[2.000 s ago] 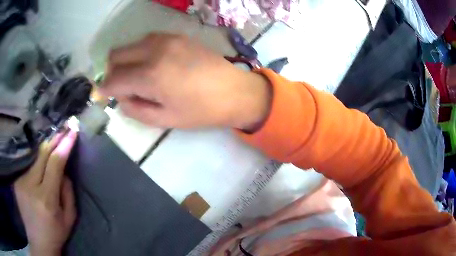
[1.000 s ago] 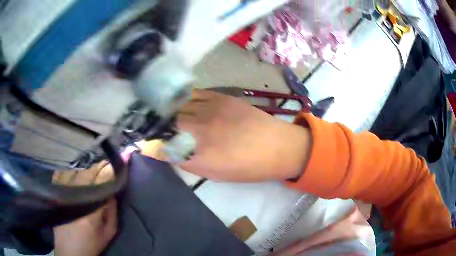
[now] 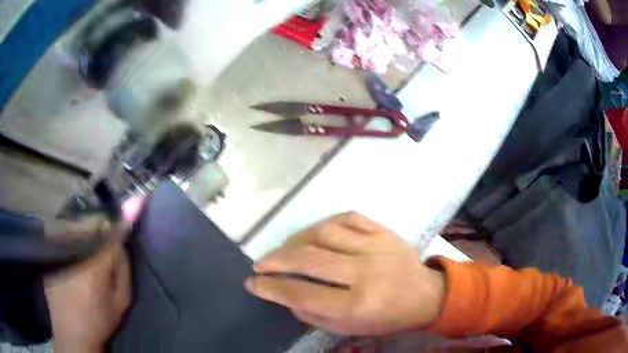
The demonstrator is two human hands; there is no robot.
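Observation:
A dark grey garment panel [image 3: 200, 276] lies on the machine bed, its top corner at the needle area [image 3: 148, 176]. A small pink label [image 3: 132, 208] shows at the panel's edge beside my left fingertips. My left hand [image 3: 89, 283] lies at the panel's left side, its fingers partly hidden behind a dark blurred machine part; its grip cannot be made out. My right hand [image 3: 351, 276] is at the panel's right edge, thumb and forefinger close together on the cloth edge. The sewing machine head [image 3: 148, 83] is blurred at the upper left.
Thread snips [image 3: 351, 120] with dark red handles lie beyond my right hand, with dark scraps [image 3: 421, 126] by them. A pink-and-white label pile [image 3: 379, 38] and a red packet [image 3: 301, 30] lie farther back. Dark waiting panels [image 3: 551, 158] are at the right. A holder with yellow parts [image 3: 534, 17] stands far back.
My right hand has moved from beside the needle area down and right to the panel's edge, uncovering the snips. My left hand stays at the panel's left. The pink label now shows more clearly.

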